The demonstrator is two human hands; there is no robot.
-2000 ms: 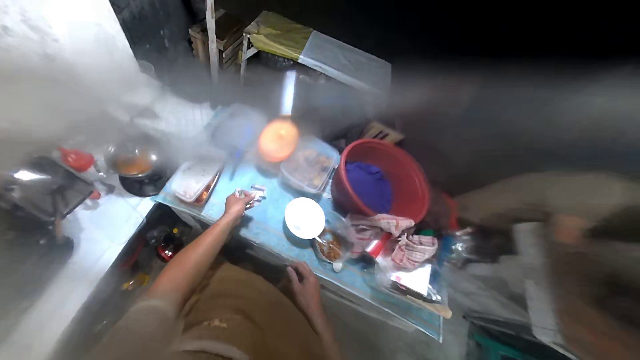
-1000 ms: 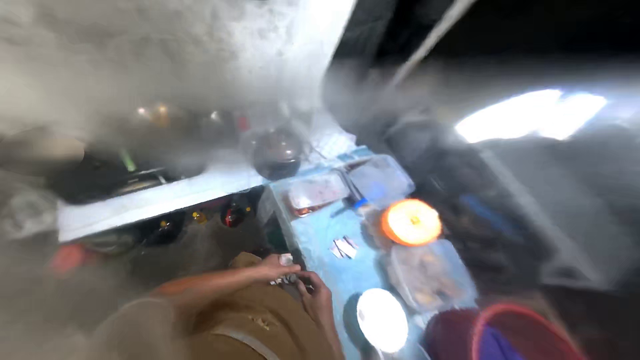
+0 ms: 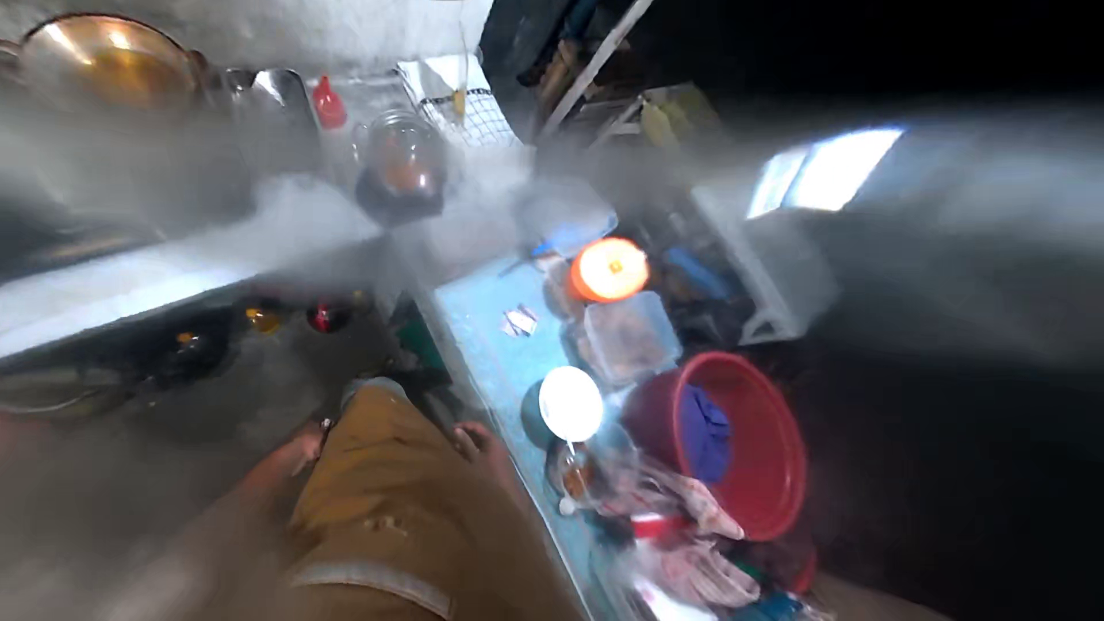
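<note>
My left hand (image 3: 309,444) hangs low beside the brown clothing on my body, its fingers partly hidden; whether it holds something cannot be told. On the other side, my right hand (image 3: 479,444) is beside the edge of the blue-covered table (image 3: 483,345), fingers loosely curled, with nothing seen in it. Nearest to it on the table are a white bowl (image 3: 571,404) and a container of brown food (image 3: 576,479). Small crumpled pieces of paper or foil (image 3: 520,321) lie farther up. An orange-rimmed round container (image 3: 610,269) and a clear plastic box (image 3: 632,336) stand along the far side.
A red plastic tub (image 3: 780,448) with purple cloth (image 3: 705,431) stands at the table's right. Checked cloths (image 3: 703,569) lie near it. On the tiled counter are a large metal pan (image 3: 112,69), a lidded glass pot (image 3: 403,159) and a red bottle (image 3: 329,103). Haze blurs parts.
My hands were together in front of my body a second ago; now they are apart, one on each side. Two seconds ago my left hand was over the table at the small pieces. The view has swung.
</note>
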